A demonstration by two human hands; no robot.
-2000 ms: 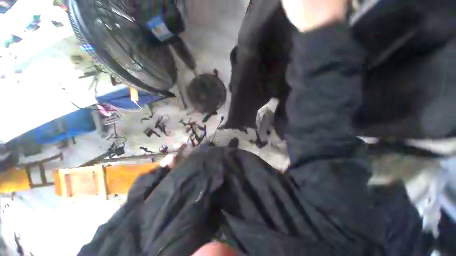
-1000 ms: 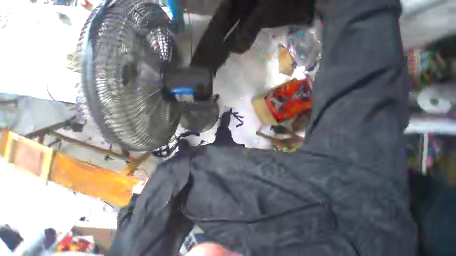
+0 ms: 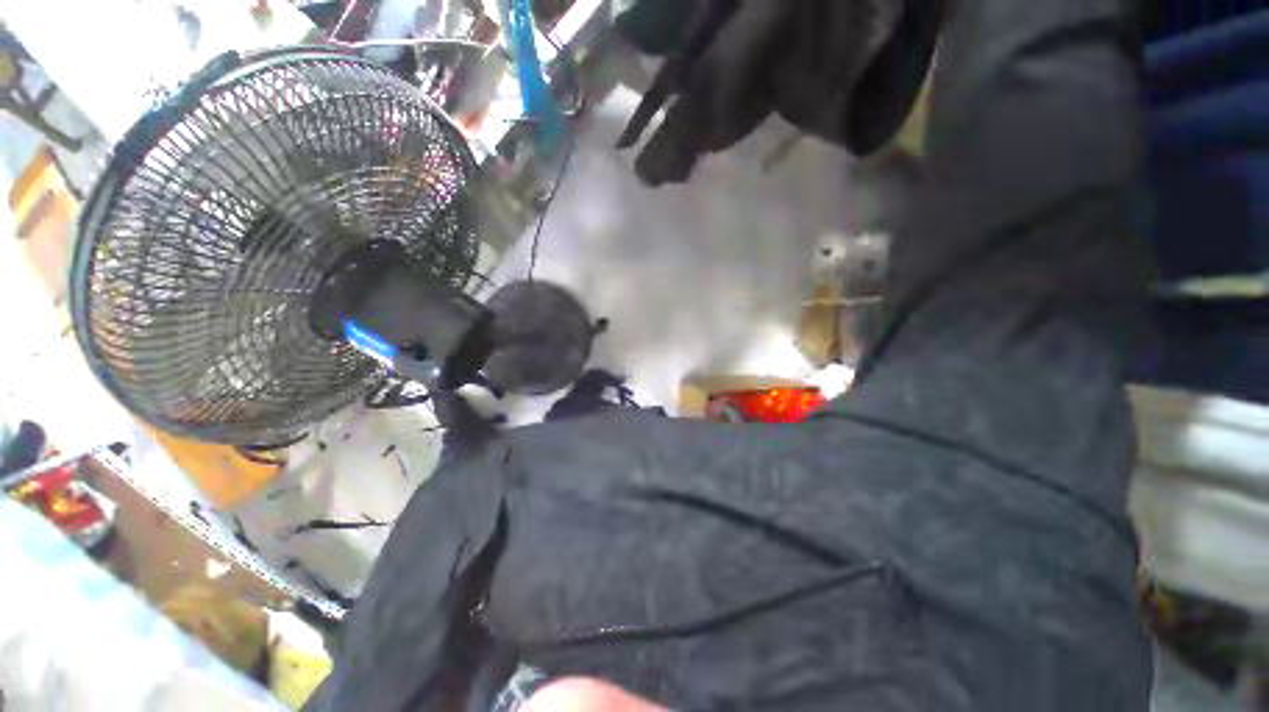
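Note:
Black cloth (image 3: pixel 793 70) hangs at the top centre, dark and matt, with its lower ends above the grey floor. My right sleeve (image 3: pixel 1030 209) runs up the right side to the top edge, and my right hand is out of the picture. My left sleeve (image 3: pixel 404 584) is at the lower left, and no left hand shows. My dark jacket (image 3: pixel 779 543) fills the bottom centre. A blurred pinkish patch at the bottom edge cannot be made out.
A black floor fan (image 3: pixel 278 237) with a round base (image 3: pixel 536 337) stands at the left. Dark scraps (image 3: pixel 341 526) lie on the floor (image 3: pixel 668 264). A red packet (image 3: pixel 765 405) is just beyond my jacket. Dark blue cloth (image 3: pixel 1211 181) is at the right edge.
The view has turned, and the fan now shows larger and further left. The hand seen at the top two seconds ago is out of view. The red packet is now mostly hidden by my jacket.

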